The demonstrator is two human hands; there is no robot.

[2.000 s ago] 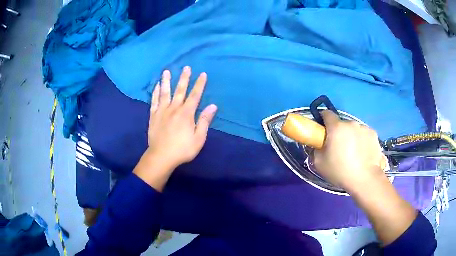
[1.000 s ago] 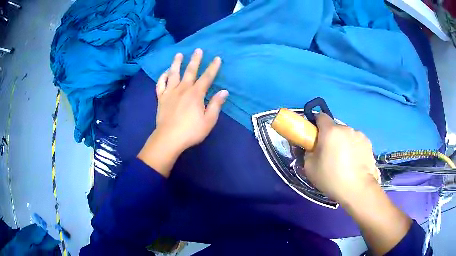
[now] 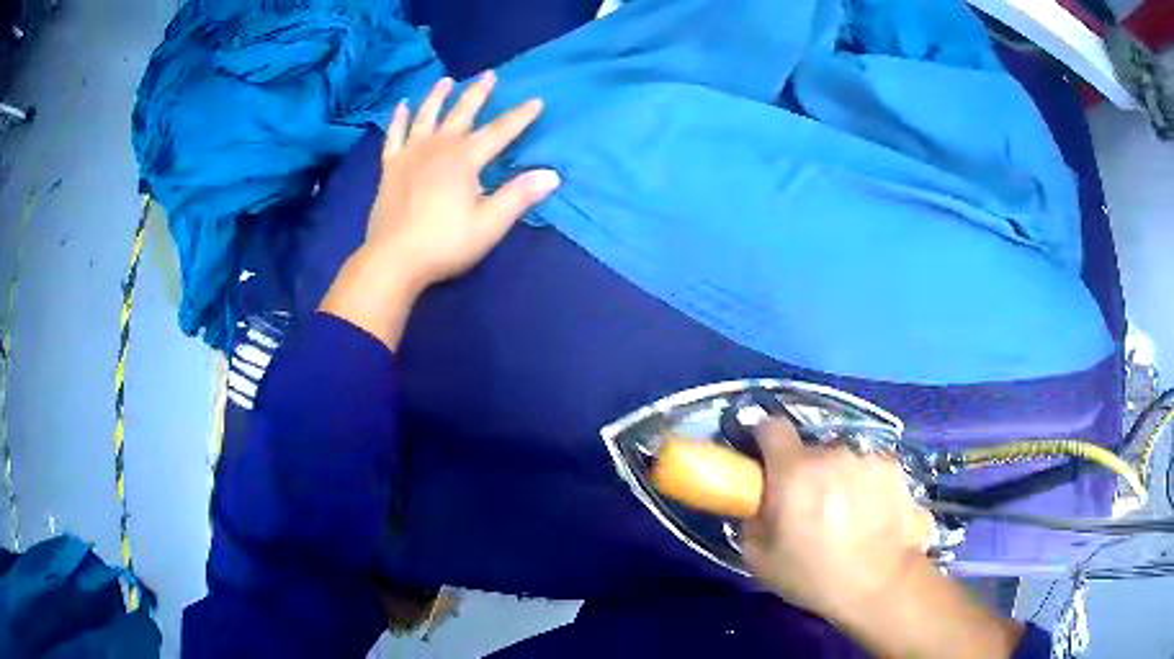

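A teal-blue garment [image 3: 824, 245] lies spread over the padded pressing table [image 3: 541, 425], with small folds at its upper right. My left hand [image 3: 444, 193] lies palm down with fingers spread at the garment's left part, near its lower edge. My right hand [image 3: 837, 521] grips the orange-brown handle of the steam iron [image 3: 702, 479]. The iron is over the bare navy-purple cover, below the garment's edge and apart from it, its tip to the left. Whether its soleplate touches the cover cannot be told.
A crumpled teal heap [image 3: 258, 142] lies at the table's left end and hangs over it. A yellow hose [image 3: 1049, 451] and dark lines run right from the iron. More teal cloth [image 3: 77, 605] is at the lower left. Yellow-black tape [image 3: 122, 373] marks the floor.
The iron in my right hand has moved off the garment, down toward me and slightly left. My left hand has moved up along the garment. Its lower edge now lies uncovered.
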